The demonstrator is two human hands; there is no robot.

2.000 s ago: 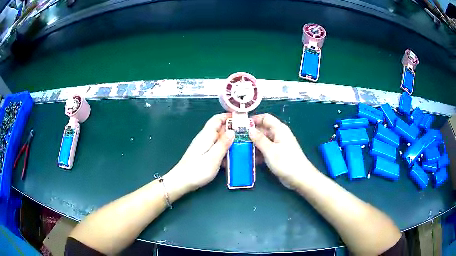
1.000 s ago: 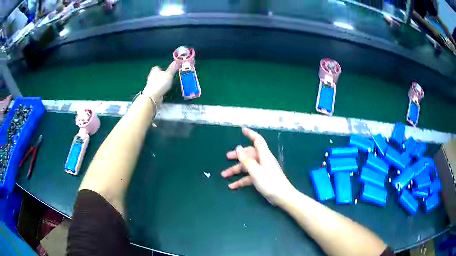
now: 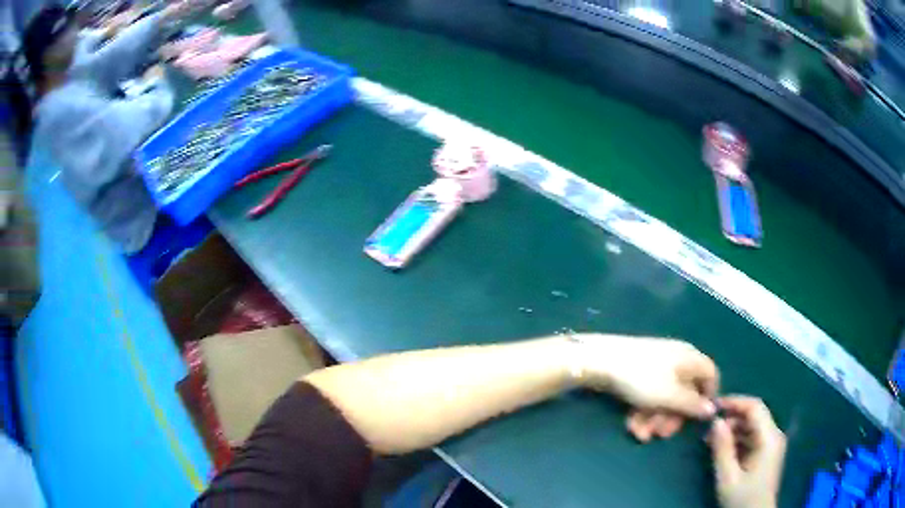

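Observation:
My left hand (image 3: 670,382) and my right hand (image 3: 751,446) meet over the bench at the lower right. Their fingertips touch around a tiny dark piece (image 3: 714,409), too small and blurred to identify. My right hand is partly cut off by the bottom edge. A pink fan half-assembly (image 3: 415,226) with a blue battery in its handle lies on the bench left of my hands, its head near the white strip.
A blue parts bin (image 3: 179,208) stands at left, with red-handled pliers (image 3: 288,184) beside it. Another fan (image 3: 737,203) lies on the green conveyor. Blue batteries (image 3: 858,481) are at the lower right edge. An open carton (image 3: 258,372) is below the bench. A person's grey sleeve (image 3: 94,129) shows upper left.
The view has swung left. My left hand has let go of the fan on the conveyor and come back to my right hand. My right hand's spread fingers have closed to a pinch.

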